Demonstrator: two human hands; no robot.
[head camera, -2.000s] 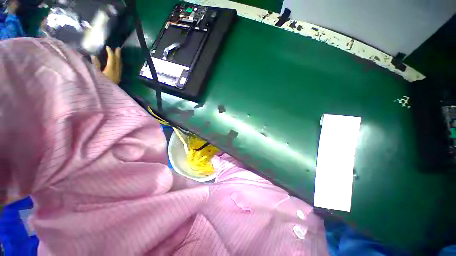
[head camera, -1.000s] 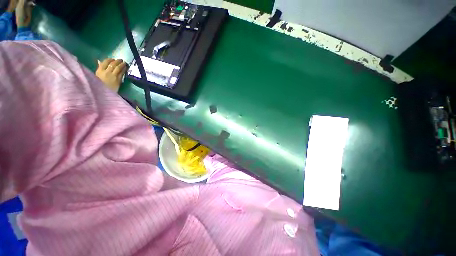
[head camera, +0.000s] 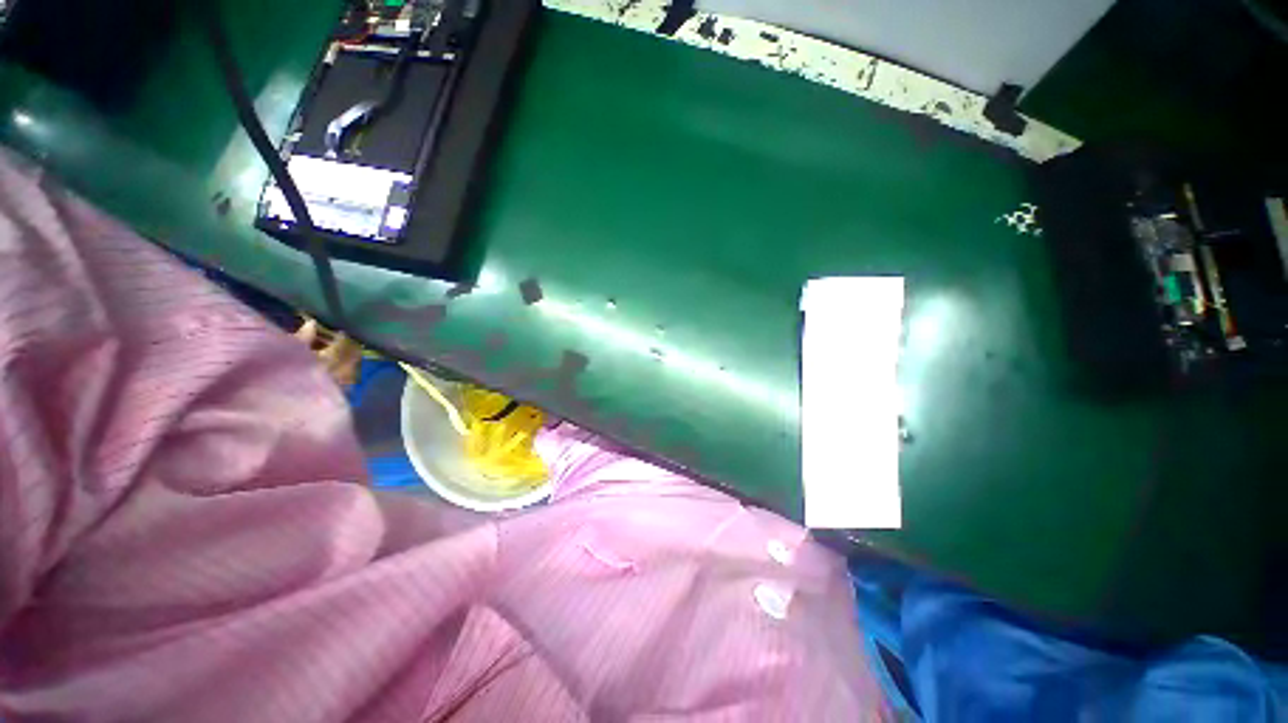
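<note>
An open black device (head camera: 370, 120) lies on the green bench at the upper left, with its circuit board end at the top and a pale strip at its lower end. A white label sheet (head camera: 852, 403) lies flat on the bench at the right, near the edge. My left hand (head camera: 334, 350) is small and partly hidden at the bench's near edge, beside the pink sleeve, below the device and apart from it. What its fingers do is unclear. My right hand is not in view.
A dark cable (head camera: 254, 127) crosses in front of the device. A white bucket (head camera: 431, 452) with yellow material stands below the edge. Another open unit (head camera: 1179, 276) lies at the right. A white rail (head camera: 805, 64) lines the far edge. A person's blue sleeve (head camera: 1074, 664) shows lower right.
The view has shifted, so bench things sit further left. A shiny dark item at the upper left left view. My left hand has moved off the device's corner to the bench's near edge.
</note>
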